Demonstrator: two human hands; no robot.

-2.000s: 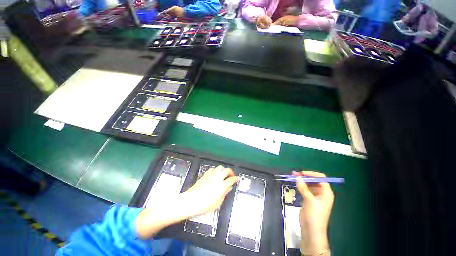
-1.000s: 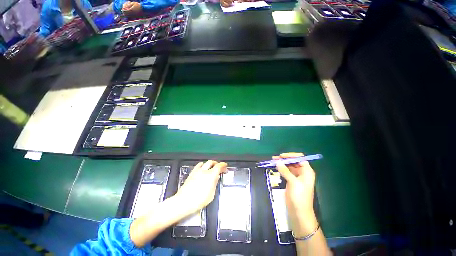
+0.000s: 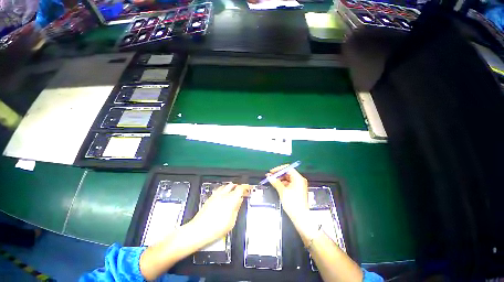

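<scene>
A black foam tray [image 3: 237,242] lies on the bench with four phone housings in a row. My left hand [image 3: 222,208] lies over the second housing, its fingertips at the upper left corner of the third housing [image 3: 263,237]; whether they hold anything is too small to tell. My right hand [image 3: 288,190] holds slim blue-purple tweezers [image 3: 281,172], pointing down-left at the top of the third housing. The fourth housing [image 3: 326,217] is partly covered by my right hand and wrist. The first housing [image 3: 164,215] shows at the left.
A second tray [image 3: 116,160] with several housings stands at the left beside a white board [image 3: 61,115]. A narrow white strip [image 3: 243,142] lies by the recessed green area [image 3: 265,99]. A dark shape [image 3: 442,137] fills the right side. Phone trays [image 3: 166,27] stand at the back.
My right hand with the tweezers has moved left from the fourth housing to the top of the third. My left hand has stayed nearly in place.
</scene>
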